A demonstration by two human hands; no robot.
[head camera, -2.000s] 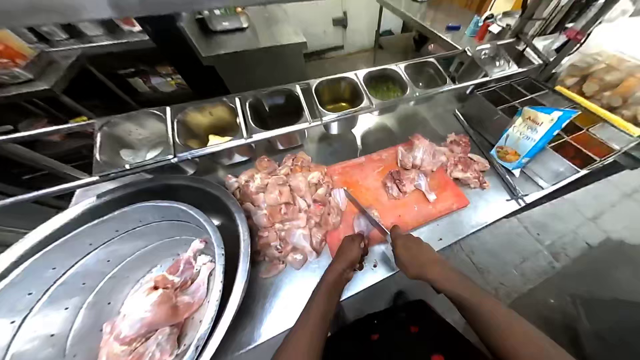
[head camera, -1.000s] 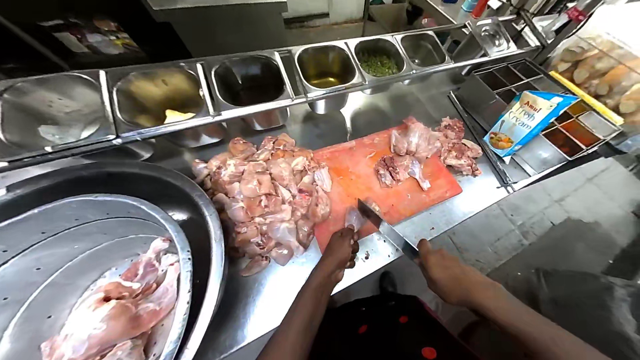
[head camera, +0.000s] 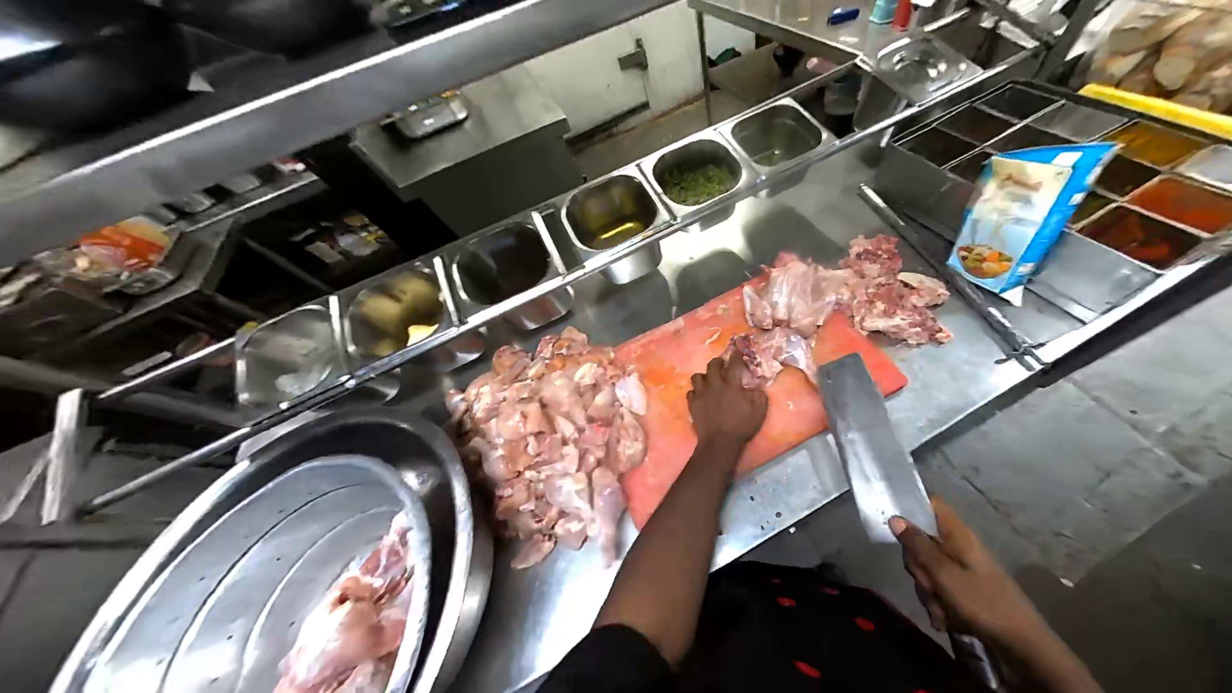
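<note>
My left hand (head camera: pixel 729 402) lies on a raw chicken piece (head camera: pixel 770 354) on the orange cutting board (head camera: pixel 674 414), its fingers against the meat. In my right hand (head camera: pixel 962 577) is a broad steel cleaver (head camera: pixel 876 448), its blade over the board's right front edge. Larger pieces of raw meat (head camera: pixel 890 294) lie at the board's back right, partly on the steel counter. A heap of cut chicken (head camera: pixel 553 433) rests against the board's left side. More raw chicken (head camera: pixel 356 616) sits in a perforated metal tray (head camera: pixel 221 568) inside a large steel basin (head camera: pixel 462 577) at the lower left.
A rail of steel containers (head camera: pixel 505 260) runs along the counter's back, one with chopped greens (head camera: pixel 695 183). At right, a blue and white pouch (head camera: pixel 1025 217) leans on a compartmented spice tray (head camera: pixel 1155 231), and a metal bar (head camera: pixel 948 274) lies beside it. A steel shelf edge (head camera: pixel 318 125) crosses the upper left.
My left hand has moved from the board's front edge to the meat farther back. The cleaver has come away from my left hand to the right. The view has shifted.
</note>
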